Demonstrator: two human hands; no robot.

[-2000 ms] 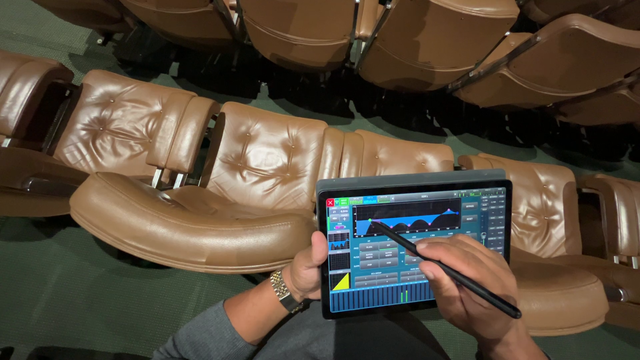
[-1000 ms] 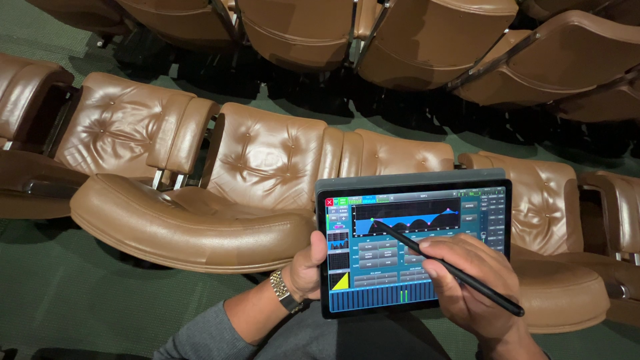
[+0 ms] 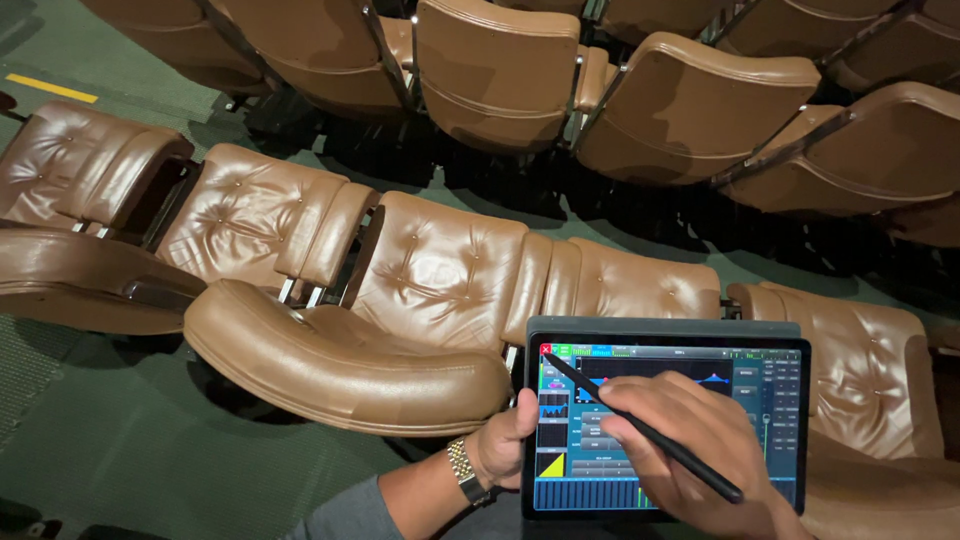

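A tablet in a dark case lies low at the right of centre, its lit screen showing graphs, buttons and a row of blue bars. My left hand grips its left edge, thumb at the front and fingers hidden behind; a metal-banded watch is on that wrist. In my right hand is a black stylus, pinched between thumb and fingers, its tip at the upper left corner of the screen, close to a red X button. This hand covers much of the screen's middle and lower right.
Tufted brown leather seats run in a row across the view beyond the tablet, one with its cushion folded down. Above stands another row of seat backs. Green carpet lies at the lower left, and a yellow floor strip at the upper left.
My right hand has moved the stylus tip from the graph to the screen's upper left corner. My left hand stays on the tablet's edge. The view has shifted somewhat.
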